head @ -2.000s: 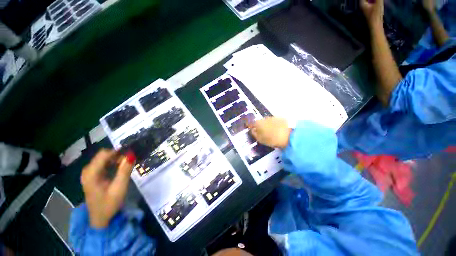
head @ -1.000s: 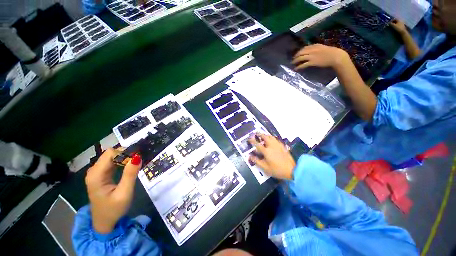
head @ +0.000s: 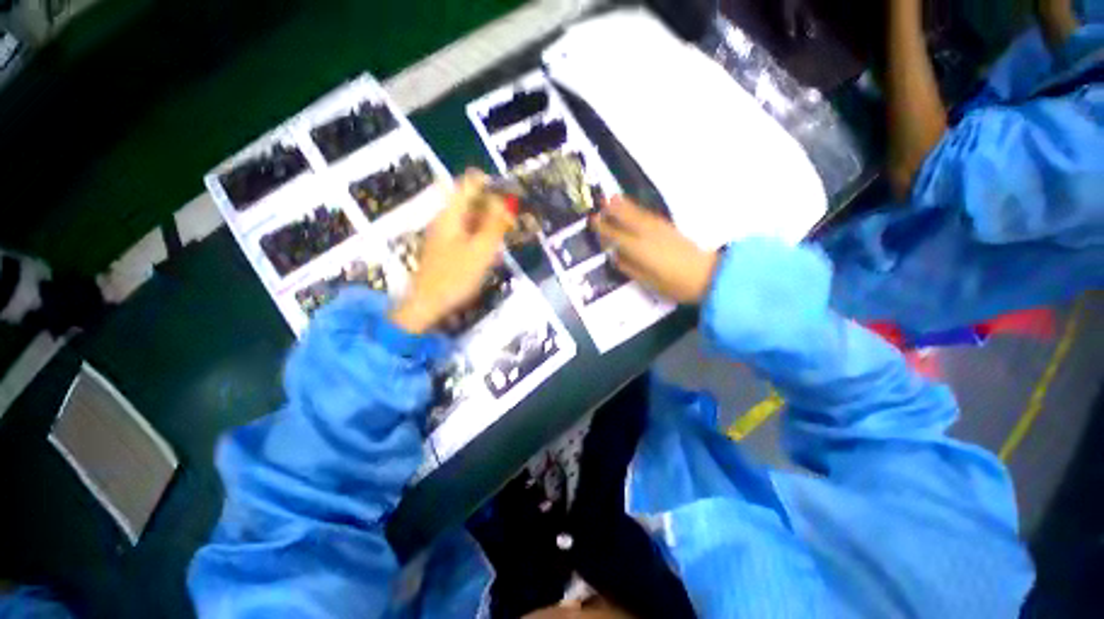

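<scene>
My left hand [head: 456, 256] holds a circuit board [head: 555, 191] by its left end, above the white sticker sheet [head: 620, 329]. The board is dark with a pale gold part and is blurred. My right hand [head: 654, 248] is at the board's right side, with fingertips close together; whether it grips the board or a black piece is too blurred to tell. Black adhesive pieces [head: 517, 110] show at the sheet's upper end. The white board tray [head: 285, 290] lies left of the sheet, with dark boards in two columns, partly hidden by my left hand and sleeve.
White liner sheets [head: 714, 145] and a shiny clear plastic bag [head: 799, 103] lie right of the sticker sheet. A grey-brown plate [head: 115, 453] lies at the left. The green conveyor [head: 145, 121] runs beyond. Another person's blue sleeve [head: 1017, 157] is at the upper right.
My left hand has moved right from the tray's left side with the board, over the sticker sheet. My right hand has come up beside the board. The view has shifted.
</scene>
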